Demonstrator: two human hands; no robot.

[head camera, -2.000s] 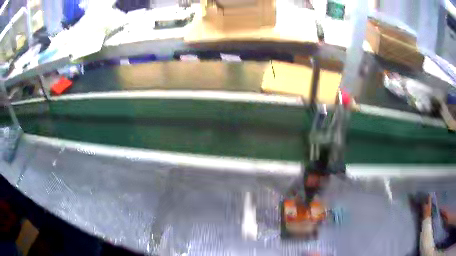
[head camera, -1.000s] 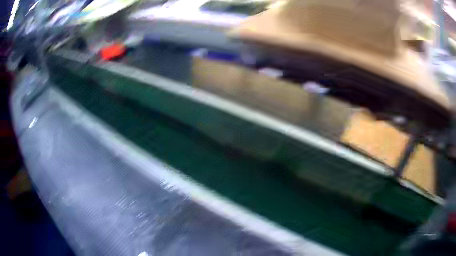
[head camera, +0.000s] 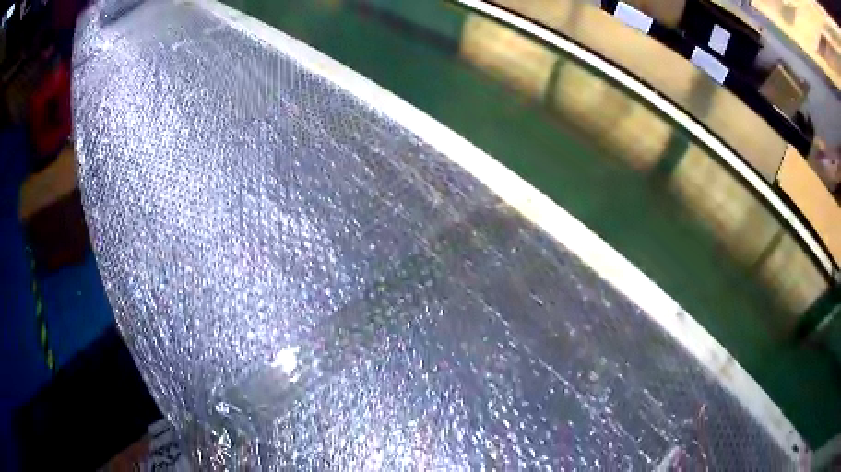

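Observation:
Neither of my hands is in view. The bench covered in shiny, clear-silver bubble wrap (head camera: 369, 240) lies nearest in front of me and fills the middle of the picture. Its surface is dimpled and creased, with bright glare on the left and lower parts. A small bright white spot (head camera: 286, 359) shows on it at the lower middle; I cannot tell what it is. A small pale thing is cut off by the bottom edge at the right and is unclear.
The green conveyor belt (head camera: 572, 166) runs diagonally behind the bench's white edge strip (head camera: 516, 198). Black bins (head camera: 724, 41) with white labels stand at the upper right. A brown carton (head camera: 57, 207) and a red thing (head camera: 51, 115) are at the left, by the blue floor (head camera: 78, 304).
The view has swung left and down along the bench. The press, its orange fixture, the white part and another person's hands have left the picture. The bubble wrap now shows larger and sharper.

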